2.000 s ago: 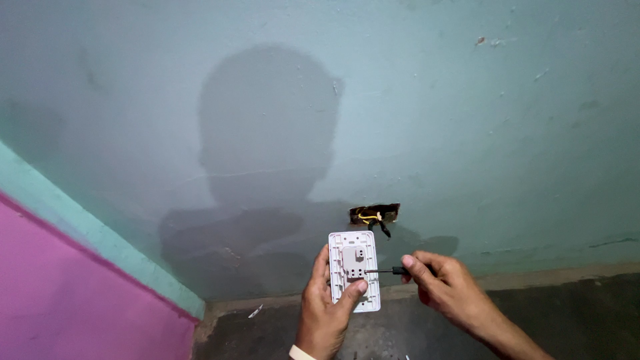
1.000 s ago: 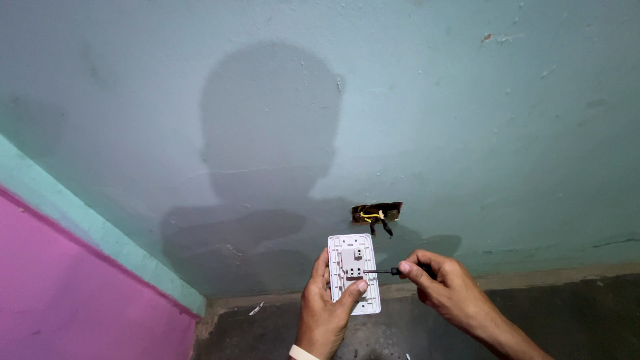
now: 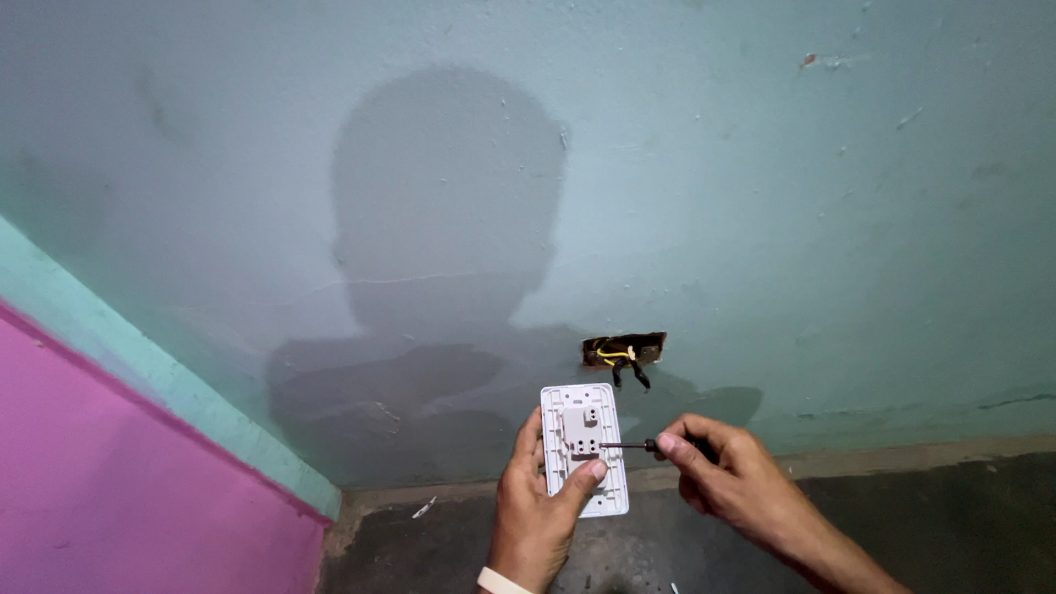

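Observation:
A white plastic electrical wall plate [image 3: 583, 412], back side toward me, is gripped along its left edge by my left hand [image 3: 540, 503], with the thumb on its lower part. My right hand [image 3: 726, 470] holds a screwdriver [image 3: 631, 445] by its black handle. The thin shaft points left, and its tip is at the right side of the terminal block on the plate's back. Just above the plate, a rectangular wall box [image 3: 623, 351] is set in the wall, with yellow wire and black-wrapped wire ends coming out.
A blue-green painted wall [image 3: 742, 206] stands ahead, with my shadow on it. At the lower left is a pink surface [image 3: 124, 478] with a turquoise border. Dark floor [image 3: 949, 528] runs along the wall's foot, with a small white scrap [image 3: 424, 506] lying on it.

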